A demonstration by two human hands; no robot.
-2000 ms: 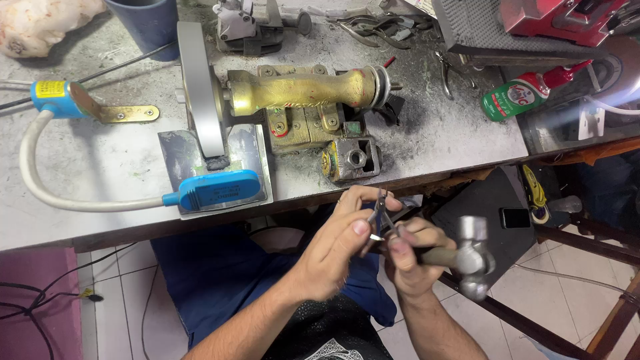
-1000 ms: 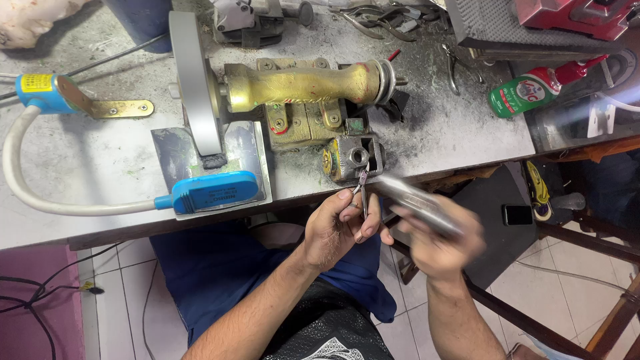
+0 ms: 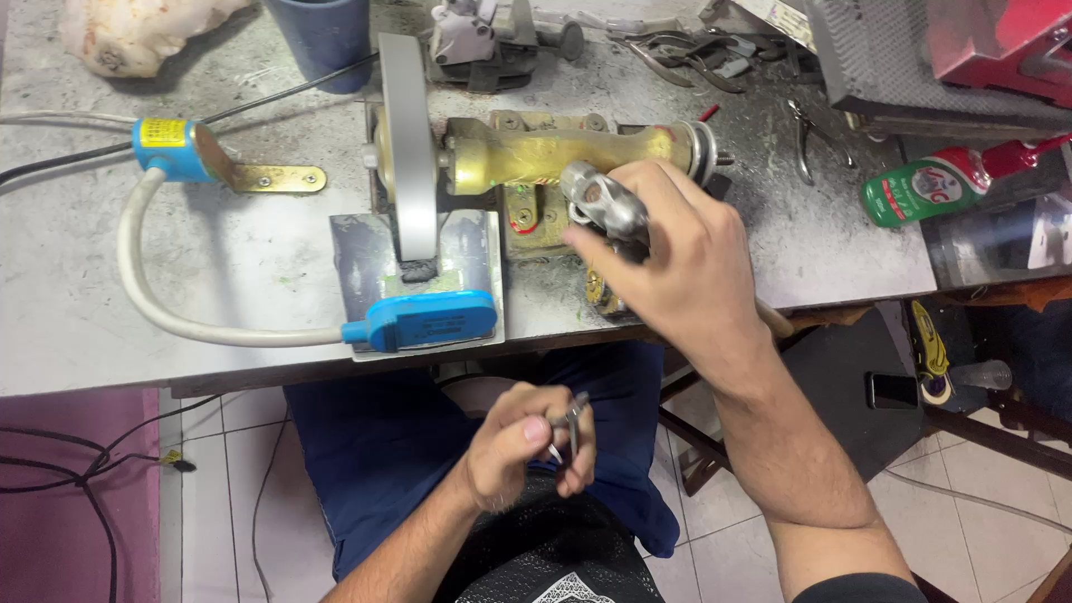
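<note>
My left hand (image 3: 532,440) is above my lap, closed around small metal nippers (image 3: 574,419), whose jaws point up. My right hand (image 3: 682,260) is over the bench edge, around the head of a ball-peen hammer (image 3: 607,201); the wooden handle (image 3: 772,318) comes out behind the wrist. The hammer head is in front of the brass-coloured housing of a bench grinding machine (image 3: 578,155). Under my right hand, a small metal block fixture (image 3: 599,289) is mostly hidden. Whether the hammer touches anything cannot be told.
A grey wheel (image 3: 410,151) stands upright left of the housing. Near it lie a blue plastic device (image 3: 431,321) with a thick cable and a metal plate (image 3: 352,243). Pliers (image 3: 804,142), a green bottle (image 3: 921,188) and a blue cup (image 3: 327,42) are on the bench.
My right hand has moved up and left over the bench with the hammer. My left hand has moved away from the block fixture, down toward my lap, with the nippers.
</note>
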